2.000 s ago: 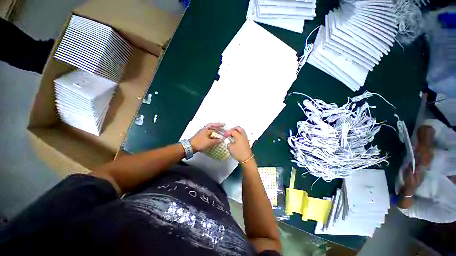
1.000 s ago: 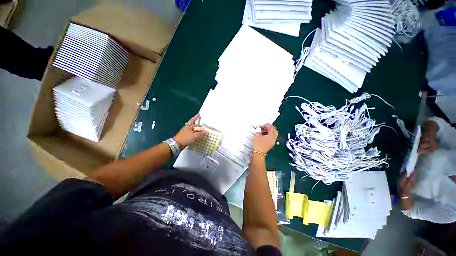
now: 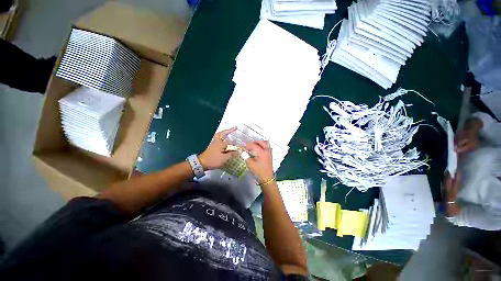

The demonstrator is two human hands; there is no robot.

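Overlapped white packs (image 3: 274, 71) run in a long row over the green table towards me. My left hand (image 3: 215, 152) holds the pale yellow label sheet (image 3: 235, 165) over the near end of the row. My right hand (image 3: 260, 160) is close beside it, its fingers bent at the sheet's upper edge. Whether a small label is between the right fingertips is too small to tell.
An open brown carton (image 3: 148, 90) with two stacks of packs stands left. White cords (image 3: 373, 144) lie heaped right of the row. Spare label sheets (image 3: 294, 198), a yellow strip (image 3: 351, 222) and more packs (image 3: 407, 211) lie near right. Another person's hands (image 3: 467, 136) are far right.
My right hand has moved left from the right edge of the row back to the label sheet. The sheet is tilted now. The view has shifted slightly.
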